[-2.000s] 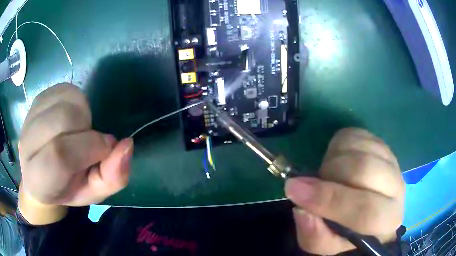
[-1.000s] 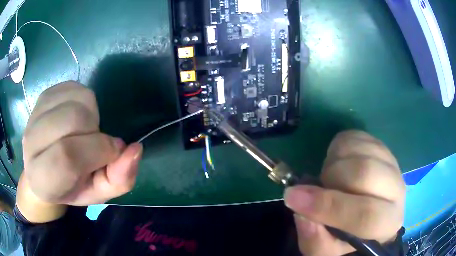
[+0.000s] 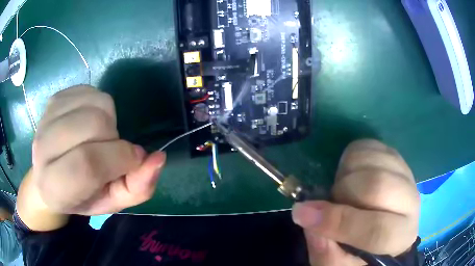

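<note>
My left hand [image 3: 96,153] pinches the silver solder wire [image 3: 182,136] between thumb and forefinger. The wire's end meets the soldering iron's tip at the solder pads near the lower left of the black circuit board [image 3: 276,93]. My right hand [image 3: 364,202] holds the black handle of the soldering iron [image 3: 255,159], its silver barrel slanting up and left. Faint smoke rises by the tip. The board sits in the black housing [image 3: 307,117]. Thin blue, yellow and white lead wires [image 3: 214,169] hang loose over its bottom edge.
A white solder spool [image 3: 18,62] stands at the left with wire looping from it. A white-lavender handheld fan [image 3: 442,49] lies at the upper right. Black cables [image 3: 6,140] lie at the far left edge. The green bench top [image 3: 140,31] has a pale front edge.
My left hand has moved right, closer to the board, with a shorter wire length showing. The iron's tip and wire end have moved slightly down along the pads. The smoke is visible again.
</note>
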